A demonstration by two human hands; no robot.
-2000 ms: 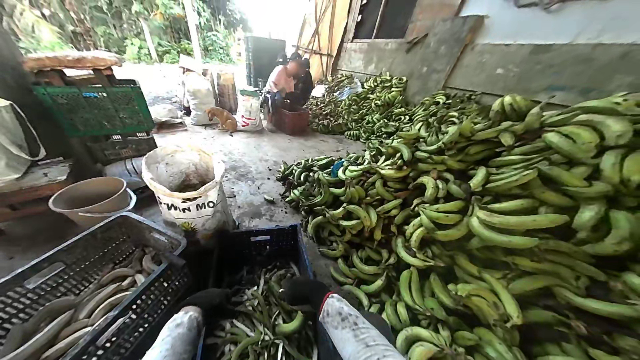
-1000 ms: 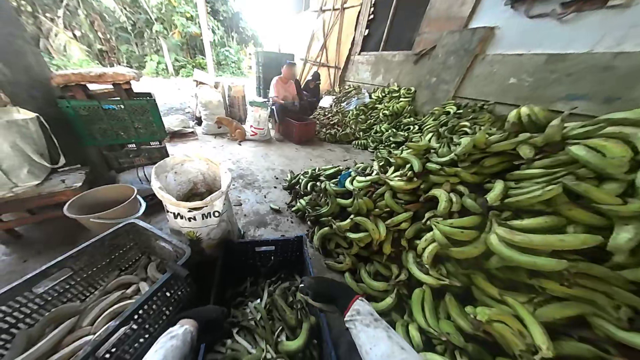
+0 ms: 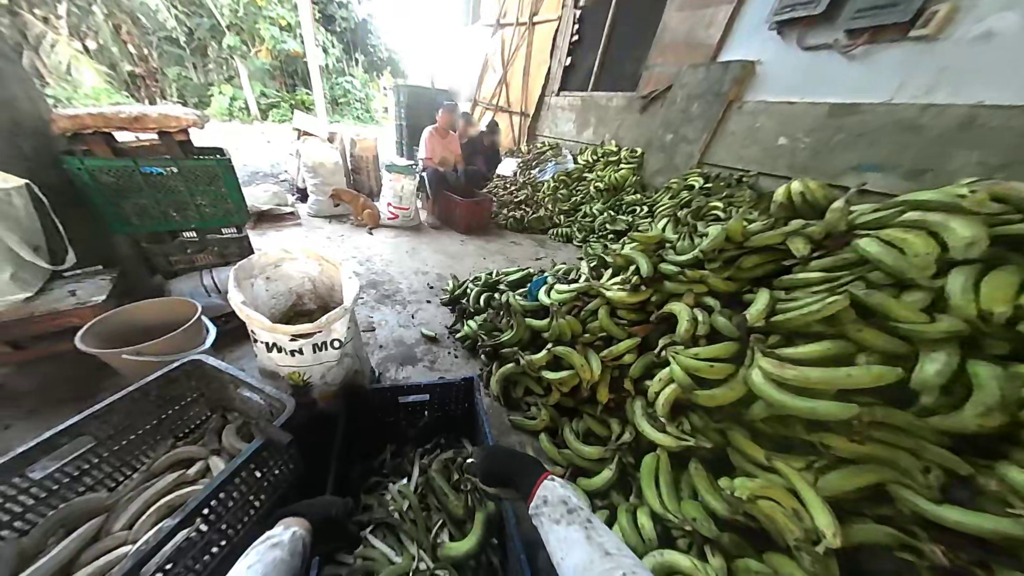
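My right hand (image 3: 506,468), in a black glove with a red cuff edge, is over the right side of a dark plastic crate (image 3: 482,416). Whether its curled fingers hold anything is unclear. My left hand (image 3: 320,512), also black-gloved, is low at the crate's left side, its fingers lost in shadow. Between the hands, green plantains (image 3: 472,540) lie among strips of peel (image 3: 392,520). A second black crate (image 3: 276,400) at the left holds peeled plantains (image 3: 152,500). To the right spreads a large heap of green plantains (image 3: 720,368).
A white sack (image 3: 308,352) with dark contents stands beyond the crates, beside a beige bucket (image 3: 144,328). Green crates (image 3: 160,192) are stacked at the left. Further back, people (image 3: 444,144) sit by a red crate (image 3: 464,212), near a brown dog (image 3: 356,208).
The view has tilted up somewhat. A seated person at the back, bent over two seconds ago, is now more upright. My hands stay at the crate's two sides.
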